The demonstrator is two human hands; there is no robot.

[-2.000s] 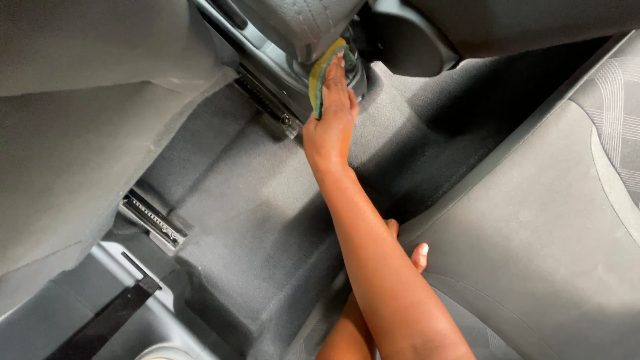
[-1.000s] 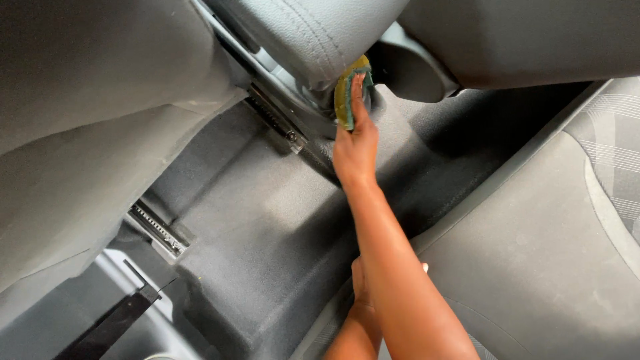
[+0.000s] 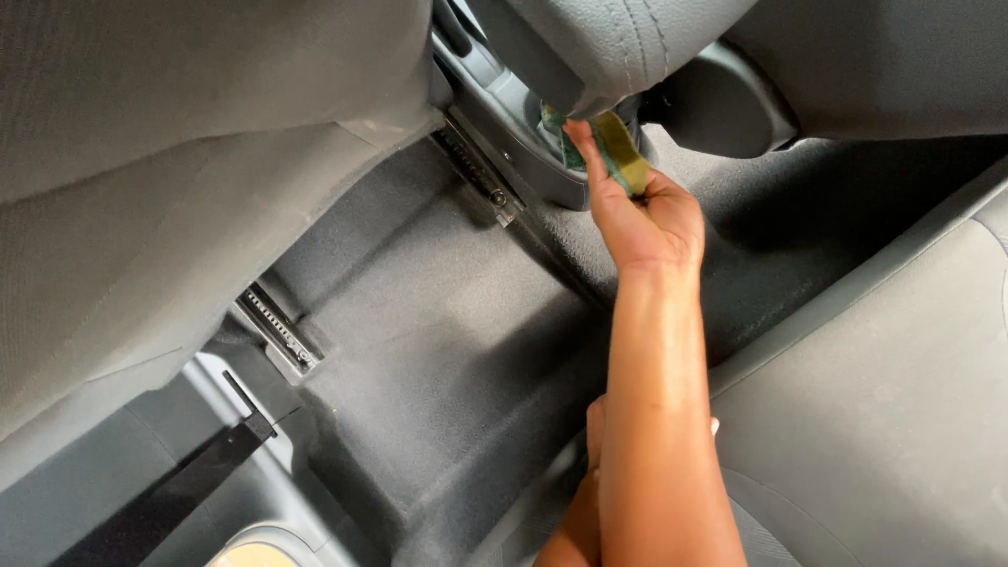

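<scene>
My right hand point(image 3: 650, 216) holds a yellow and green scouring sponge point(image 3: 626, 153), bent between thumb and fingers, with the palm side turned toward the camera. The sponge is at the rear end of the grey centre console point(image 3: 543, 161), just under the padded, stitched armrest point(image 3: 622, 47). Part of the sponge and the fingertips are hidden by the armrest or blurred. Beneath my right forearm, my left hand point(image 3: 596, 429) is near the front edge of the rear seat point(image 3: 858, 409). Mostly covered by that forearm, it shows only a small part and one fingertip; its grip cannot be seen.
A front seat point(image 3: 197, 157) fills the upper left. Two metal seat rails point(image 3: 279, 327) stand on the grey carpeted floor point(image 3: 441, 315). A black belt strap point(image 3: 173, 488) crosses the door sill at lower left, near a round yellowish object point(image 3: 253, 554). Another front seat point(image 3: 874, 63) is at upper right.
My right hand has turned so that its palm side shows more, and the sponge is bent differently, still by the console's rear end. My left hand has become more hidden behind the forearm.
</scene>
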